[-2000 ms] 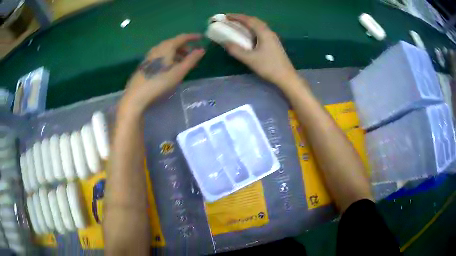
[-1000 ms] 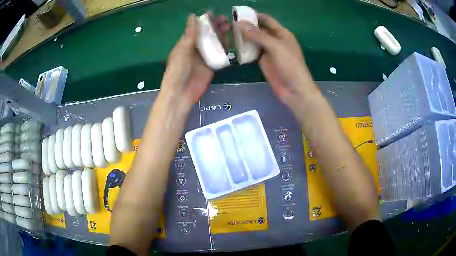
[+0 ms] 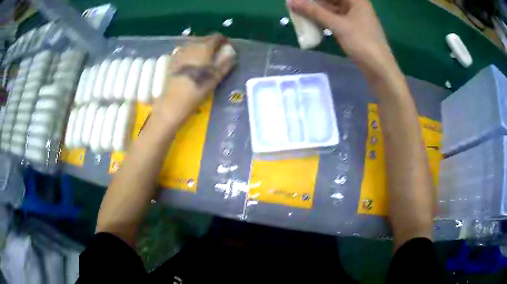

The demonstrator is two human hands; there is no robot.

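Observation:
My left hand [image 3: 195, 64], blurred, is closed around a white oblong unit [image 3: 225, 57] at the right end of the upper row of white units [image 3: 123, 79]. My right hand [image 3: 344, 21] is at the top edge, partly cut off, and holds another white oblong unit [image 3: 304, 30] upright over the belt's near edge. An empty blister tray [image 3: 292, 113] with three hollows lies flat on the printed surface between my forearms.
Stacked blister trays [image 3: 471, 113] stand at the right. A bulk tray of white units [image 3: 39, 108] is at the far left. A filled tray [image 3: 99, 19] and a loose unit [image 3: 459, 50] lie on the green belt [image 3: 250, 16].
The hands have moved apart: my left with its unit toward the rows, my right up and right with its unit. The camera view has shifted, moving the scene in the picture.

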